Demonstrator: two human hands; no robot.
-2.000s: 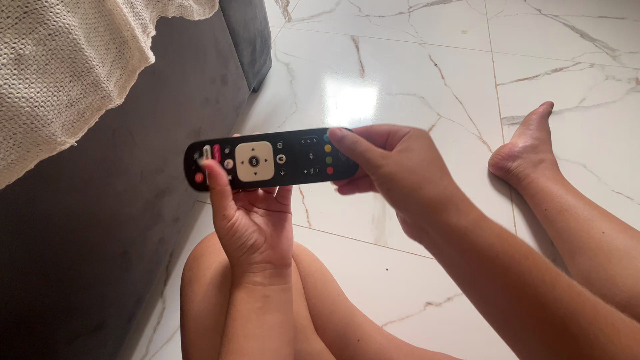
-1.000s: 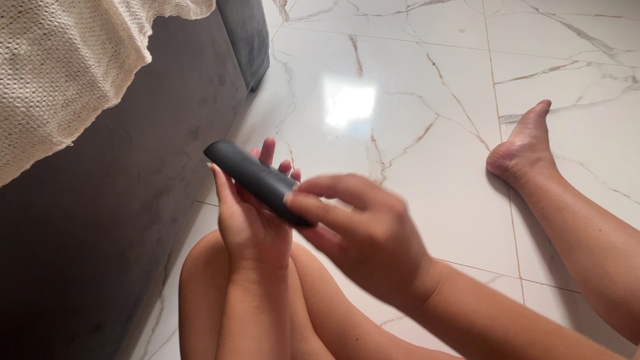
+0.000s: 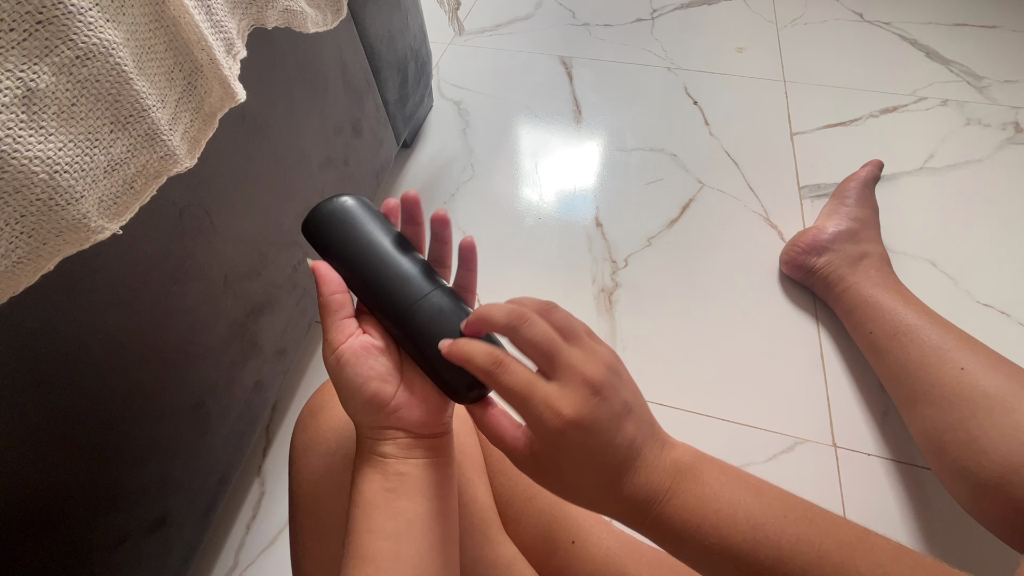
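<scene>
A black plastic remote control (image 3: pixel 384 268) lies back side up and slanted across the palm of my left hand (image 3: pixel 388 372). My left thumb rests along its near left edge, and the other fingers stick out beyond its far side, loosely spread. My right hand (image 3: pixel 572 392) is at the lower right end, with two fingertips on the back near a thin seam, perhaps a cover's edge, and the thumb beneath that end. The button side faces down, out of sight.
A dark grey upholstered piece of furniture (image 3: pixel 264 168) rises at the left, with a cream woven throw (image 3: pixel 120 120) hanging over it. My legs are on the white marble-look tile floor (image 3: pixel 696 264); a bare foot (image 3: pixel 840 232) rests at the right.
The remote control has been turned over from its button side to its plain back and now slants down to the right. My right hand has shifted lower, to its lower end.
</scene>
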